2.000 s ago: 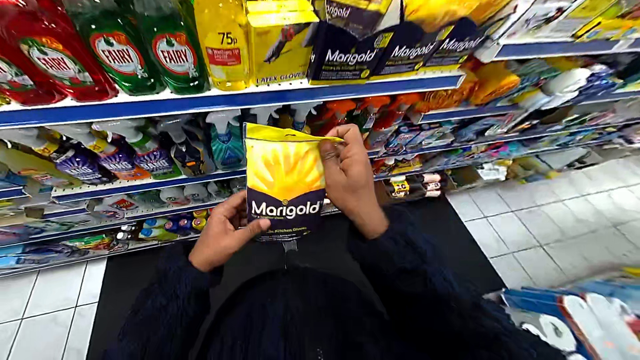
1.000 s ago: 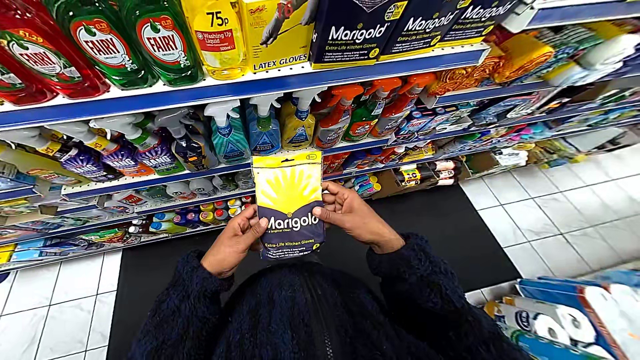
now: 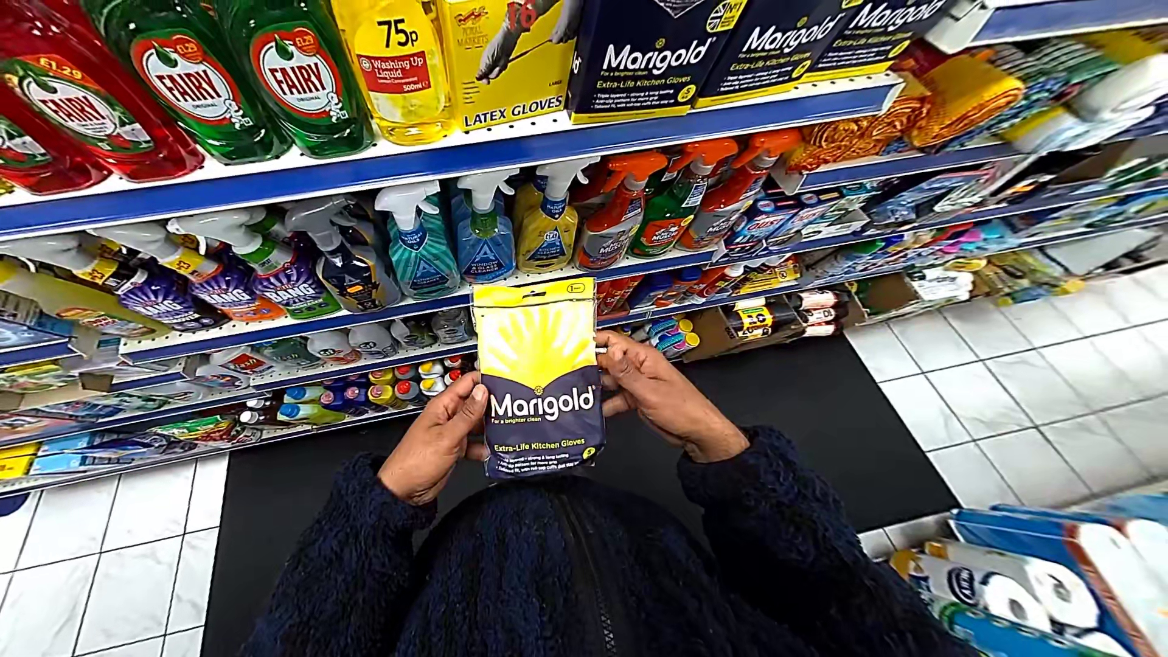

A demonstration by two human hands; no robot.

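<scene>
A yellow and dark purple packet of Marigold kitchen gloves (image 3: 540,374) is held upright in front of my body, its printed front towards me. My left hand (image 3: 438,444) pinches its left edge, the thumb on the front and the fingers partly hidden behind. At its right edge is my right hand (image 3: 659,394), thumb and fingers gripping the side. Similar dark Marigold packs (image 3: 652,55) stand on the upper shelf beside a yellow latex gloves box (image 3: 511,59). Trigger spray bottles (image 3: 484,228) line the shelf just beyond the packet.
Washing-up liquid bottles (image 3: 297,78) stand at the upper left. Folded orange cloths (image 3: 963,100) lie at the upper right. Toilet roll packs (image 3: 1013,584) are at the lower right. A black mat (image 3: 785,429) covers part of the white tiled floor (image 3: 1022,365).
My right hand has gone from the packet's top right corner, two seconds ago, to its right side. The packet stays between both hands.
</scene>
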